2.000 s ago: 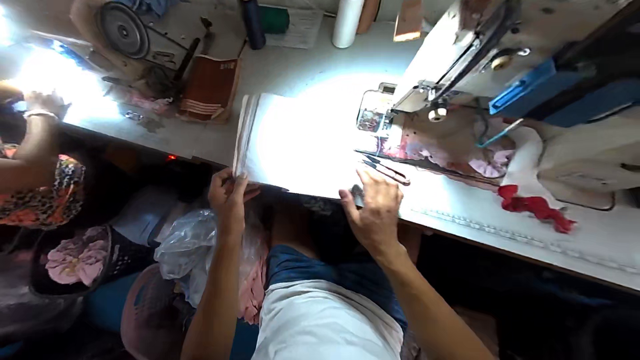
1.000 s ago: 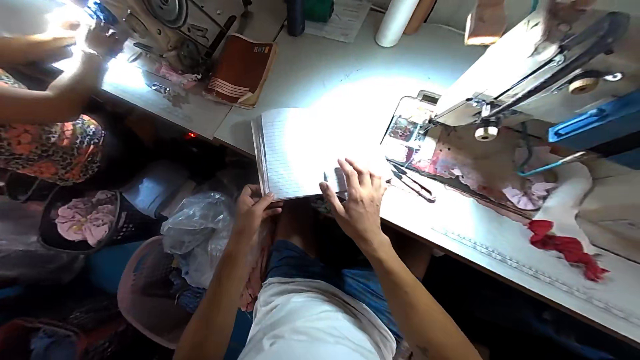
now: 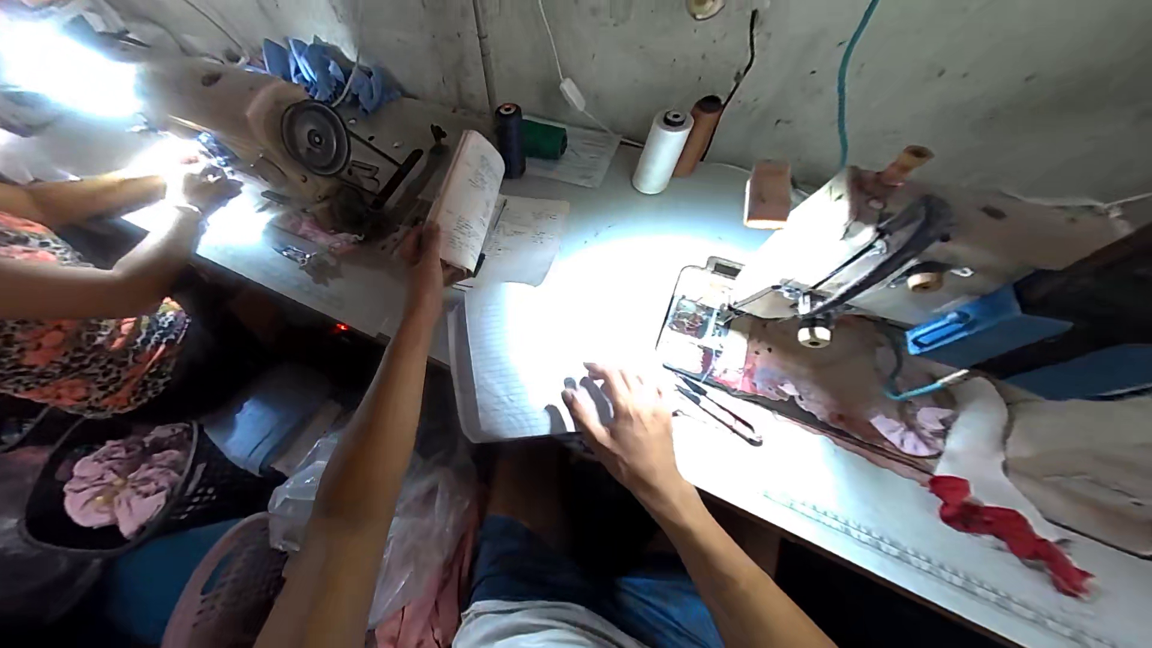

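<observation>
My left hand (image 3: 426,256) grips the lower end of a small notebook (image 3: 468,202) with handwritten pages, raised over the table. Loose written sheets (image 3: 526,236) lie just right of it. A larger ruled notebook (image 3: 517,378) lies open on the table edge, partly washed out by the lamp glare. My right hand (image 3: 630,423) rests over its right side with fingers spread; whether it touches the page is unclear. Thread snips (image 3: 718,409) lie right of that hand, beside the sewing machine's needle plate (image 3: 697,319).
A sewing machine (image 3: 855,243) stands at the right, with a red scrunchie (image 3: 1008,535) near it. Thread cones (image 3: 663,151) stand by the wall. At the left another person's hands (image 3: 193,184) work at a second machine (image 3: 243,126). Baskets (image 3: 220,576) and plastic bags (image 3: 409,522) are below the table.
My left hand has left the large notebook's lower left edge and moved up and left, where it now holds the small notebook. The view has swung upward toward the wall.
</observation>
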